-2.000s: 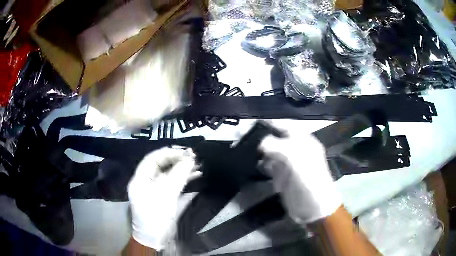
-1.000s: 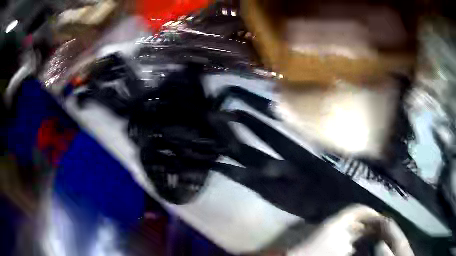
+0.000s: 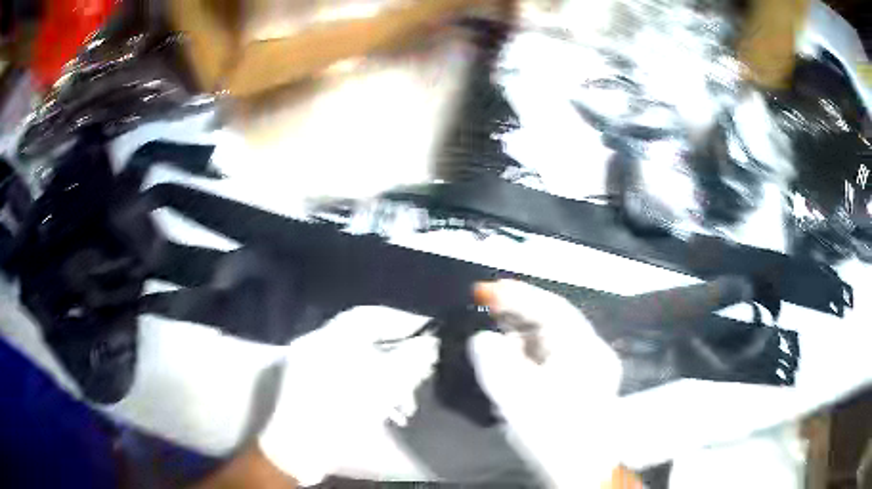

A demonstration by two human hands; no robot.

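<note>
The frame is blurred. My left hand [image 3: 349,396] and my right hand [image 3: 555,372], both in white gloves, are close together at the front middle. A black webbing strap piece [image 3: 464,377] hangs between them, with the fingers of both hands closed at its edges. Whether a buckle is on it cannot be told. Flat stacked black straps [image 3: 363,277] lie across the table behind my hands. Their white-marked ends [image 3: 786,355] show at the right. A bare orange-brown fingertip shows at my right hand.
A tangled black strap heap [image 3: 86,277] lies at the left. A brown carton [image 3: 325,53] and pale clear bags [image 3: 354,124] are at the back left. Plastic-wrapped bundles [image 3: 660,172] are at the back right, with dark glossy bags [image 3: 832,129] beyond. Blurred slide adjusters [image 3: 440,222] lie behind the straps.
The view swung left, then came back to the straps. My hands are now closer together and nearer the table's front, with a black piece between them.
</note>
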